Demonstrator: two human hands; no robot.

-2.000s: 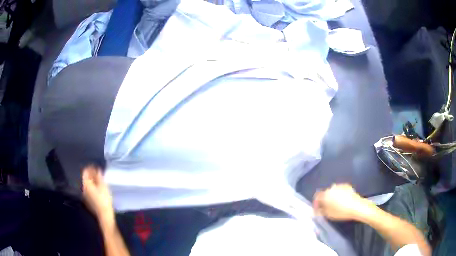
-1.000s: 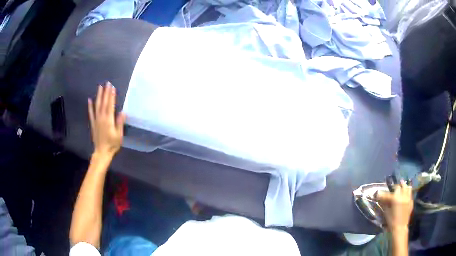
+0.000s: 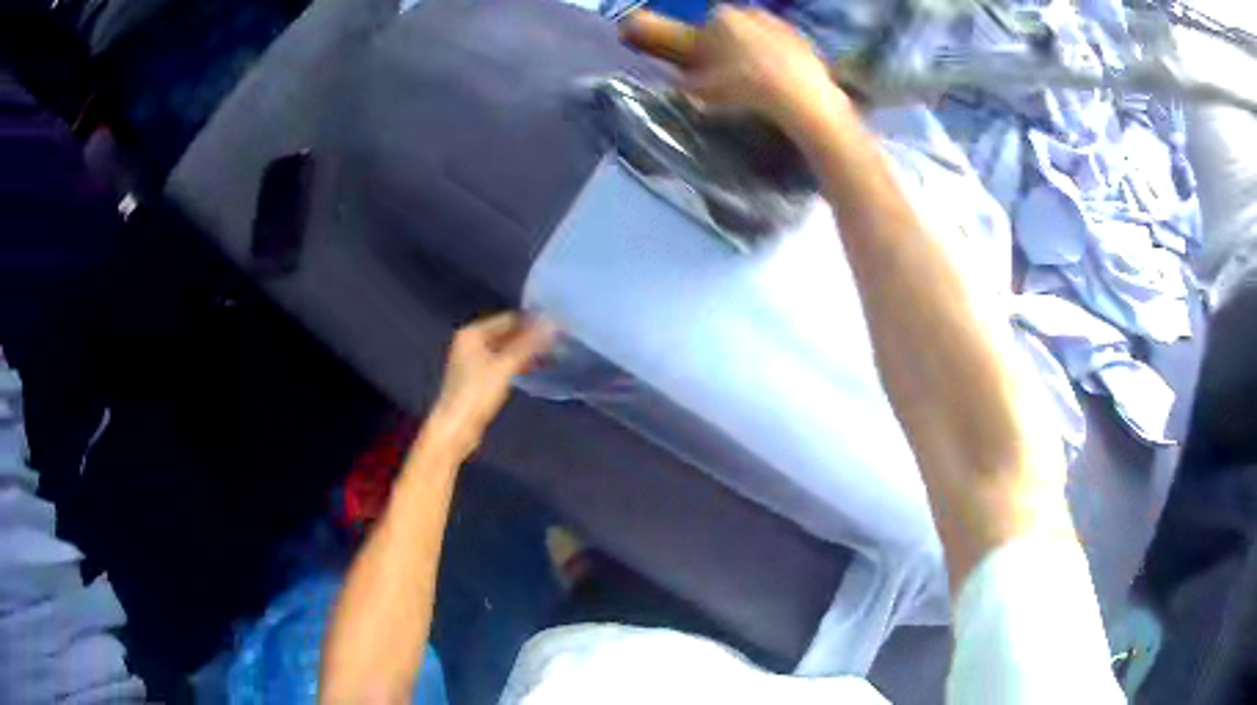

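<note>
A light-blue shirt lies spread flat on the dark-grey padded ironing table. My right hand is shut on the brown wooden handle of the steam iron. The iron's shiny metal body is over the shirt's far left part and is motion-blurred; I cannot tell whether it touches the cloth. My left hand is at the shirt's near left corner, with its fingertips on the edge; whether they pinch the cloth is unclear. A narrow light-blue piece of the shirt hangs toward the table's near edge.
A crumpled heap of light-blue shirts lies at the far right. A small black object is at the table's left edge. Pale-blue garments hang at the lower left. A red thing and a bright-blue bundle are below the table.
My right hand has carried the iron from the table's right edge across to the shirt's far left part. My left hand has moved from flat on the pad to the shirt's corner. The view has turned.
</note>
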